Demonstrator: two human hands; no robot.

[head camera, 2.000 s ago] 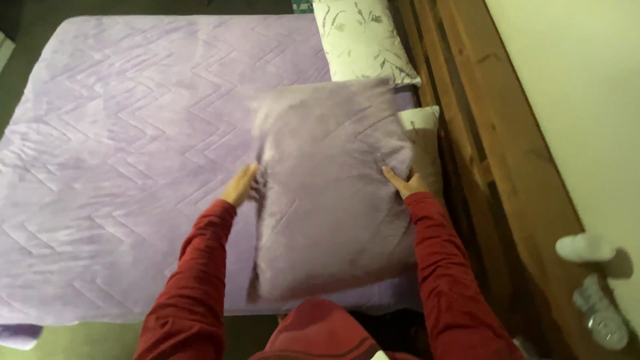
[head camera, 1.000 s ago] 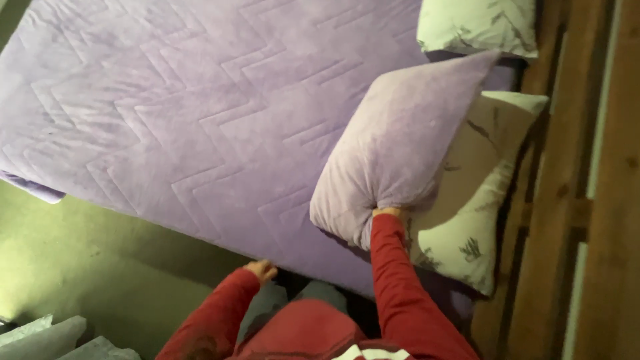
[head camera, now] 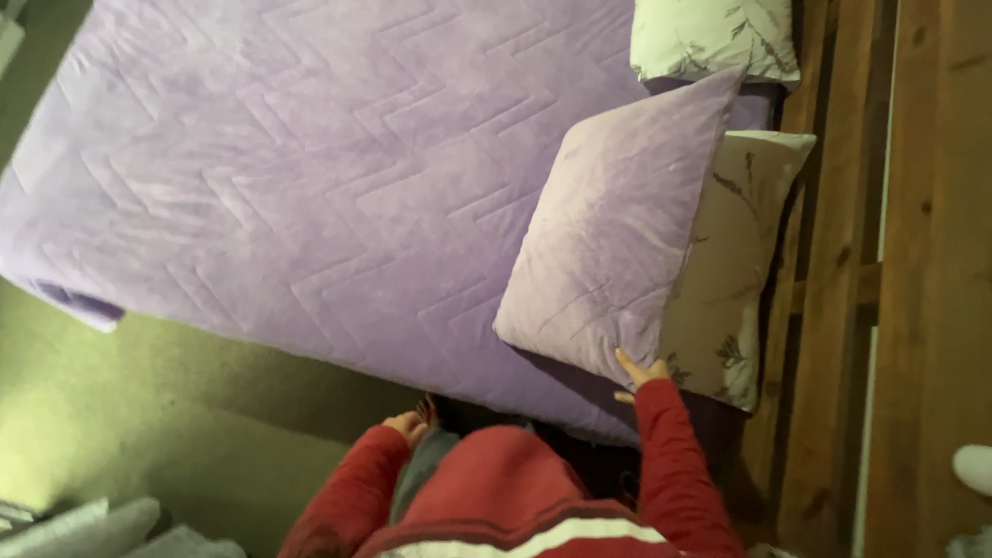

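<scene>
A lilac pillow (head camera: 612,225) leans at a slant over a white pillow with a leafy print (head camera: 725,287), near the headboard. My right hand (head camera: 642,372) is at the lilac pillow's lower corner, thumb on its face and some fingers beneath the edge; whether it grips the cloth is hard to tell. My left hand (head camera: 411,425) hangs beside my leg, below the mattress edge, away from the pillows, its fingers partly hidden. Under the pillows lies a mattress in a quilted purple cover (head camera: 310,186) with a zigzag pattern.
Another leaf-print pillow (head camera: 713,39) lies at the top by the slatted wooden headboard (head camera: 837,271). Green carpet (head camera: 194,411) runs along the near side of the bed. Pale, crumpled-looking items (head camera: 116,531) are at the lower left, and a white object (head camera: 973,469) is at the right edge.
Two seconds ago both my hands held the lilac pillow at its sides. My left hand has let go and come down beside my leg. The pillow now leans over the leaf-print one.
</scene>
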